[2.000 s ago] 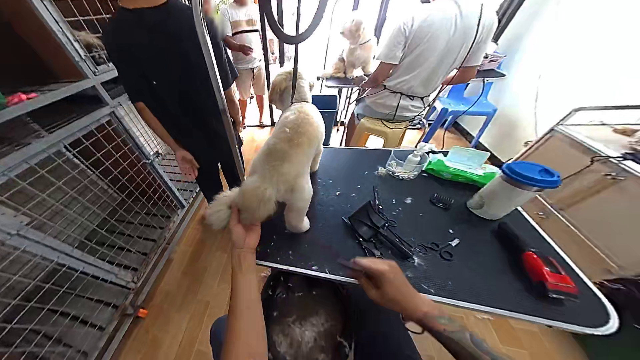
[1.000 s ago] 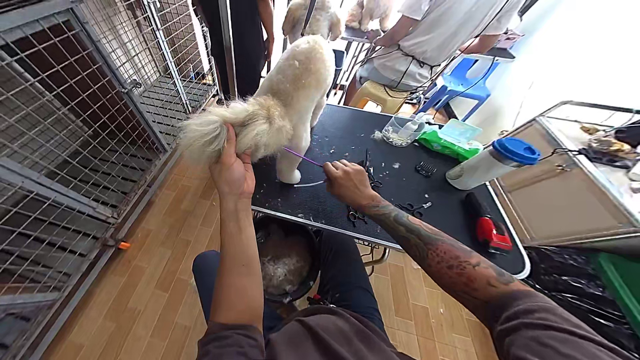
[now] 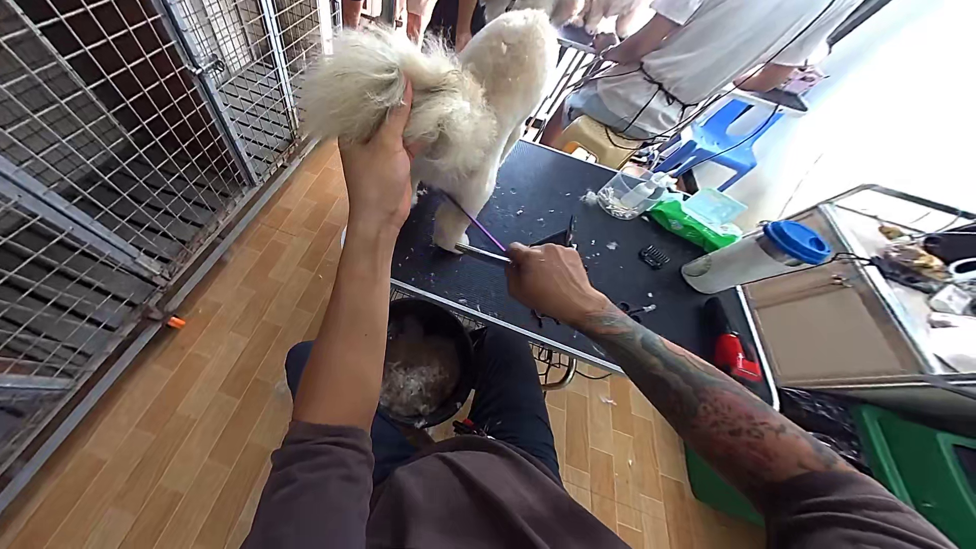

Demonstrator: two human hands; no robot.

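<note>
A cream-coloured dog (image 3: 507,72) stands on a black grooming table (image 3: 526,198), its rear toward me. My left hand (image 3: 381,164) is closed around the dog's fluffy tail (image 3: 366,84), raised at the upper left. In my right hand (image 3: 553,278), right of the dog's hind leg, is a thin tool (image 3: 484,254) with a grey, blade-like part and a purple part; it may be a comb or open scissors. Its tip is near the hind paw. Partly behind that hand lie dark tools. Scissors (image 3: 633,310) lie beside my right wrist.
Around the table's right side are a clear plastic tub (image 3: 624,197), a green wipes pack (image 3: 694,223), a clipper guard comb (image 3: 654,256), a blue-lidded tumbler (image 3: 751,259) and a red-and-black clipper (image 3: 733,347). A hair-filled black bucket (image 3: 450,374) sits between my knees. Wire cages (image 3: 206,99) line the left; a person (image 3: 709,69) works beyond.
My left hand has lifted the dog's tail higher. My right hand, earlier over the table's front edge, has come up beside the hind leg. The view has tilted down.
</note>
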